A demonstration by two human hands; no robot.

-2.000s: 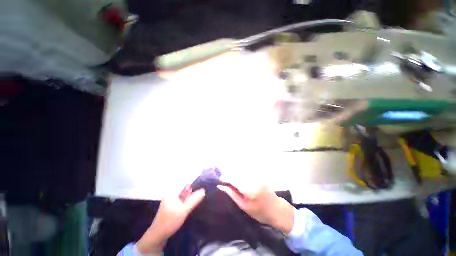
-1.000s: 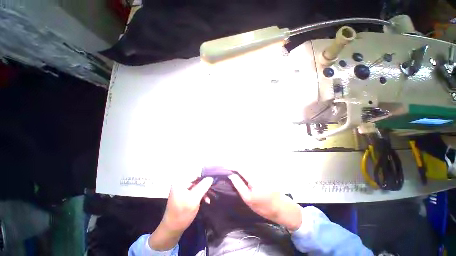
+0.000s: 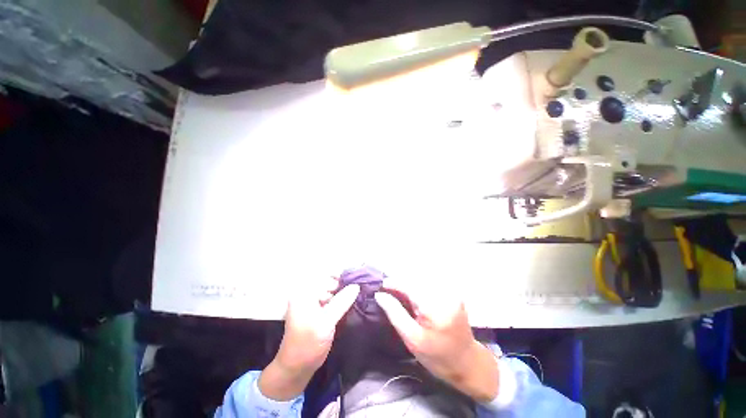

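A small dark piece of cloth (image 3: 362, 277), lilac where the lamp lights it, is bunched at the front edge of the white sewing table (image 3: 245, 277). My left hand (image 3: 309, 333) pinches it from the left, thumb on top. My right hand (image 3: 438, 335) pinches it from the right, thumb on top. The thumbs are close together. Darker cloth (image 3: 360, 351) hangs below between my hands, over my lap. Thin pale thread loops over the lap. The fingers under the cloth are partly hidden.
The cream sewing machine head (image 3: 646, 90) stands at the right, its needle area behind a cream guard. A lamp (image 3: 401, 57) glares over the table. Scissors with yellow and black handles (image 3: 628, 265) lie beside the machine. Black cloth (image 3: 253, 45) is heaped behind the table.
The cloth's top edge, flatter one second ago, is now more bunched. My hands stay on it and have shifted slightly right. The view has steadied since the blurred first frame.
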